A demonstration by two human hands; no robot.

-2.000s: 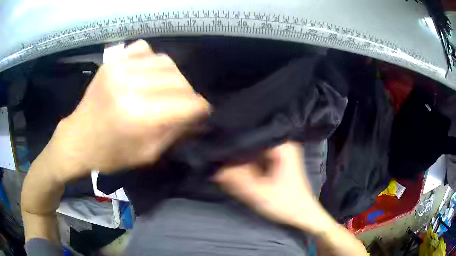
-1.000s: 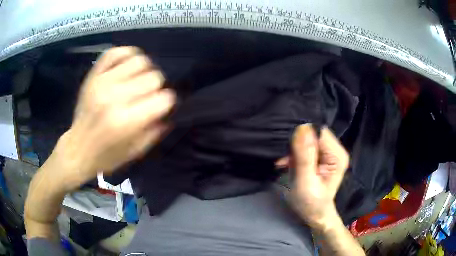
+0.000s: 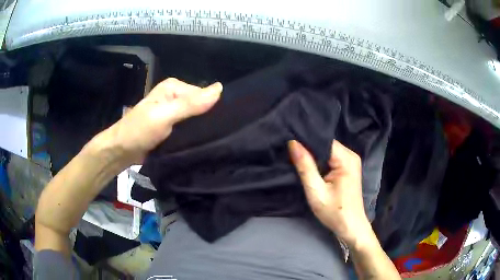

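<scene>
The dark garment point(image 3: 241, 147) lies bunched over the lap, below the curved table edge. My left hand point(image 3: 159, 112) grips the garment at its upper left side, thumb pointing right; its fingers are partly hidden behind the palm and cloth. My right hand point(image 3: 331, 183) holds a fold of the garment at the right, with the thumb on top and the other fingers partly behind the cloth. A corner of the garment hangs down over the grey-clothed lap point(image 3: 236, 254).
The white table edge with a printed ruler point(image 3: 246, 30) curves across the top. A red bin point(image 3: 438, 268) with yellow and blue bits is at lower right, beside hanging dark cloth point(image 3: 414, 180). Another dark cloth point(image 3: 87, 104) hangs at left. A white frame-like part point(image 3: 129, 188) is at lower left.
My left hand has slowed and now holds the cloth. My right hand has opened from a closed pinch and moved slightly left onto a fold. The view has turned slightly, tilting the ruler.
</scene>
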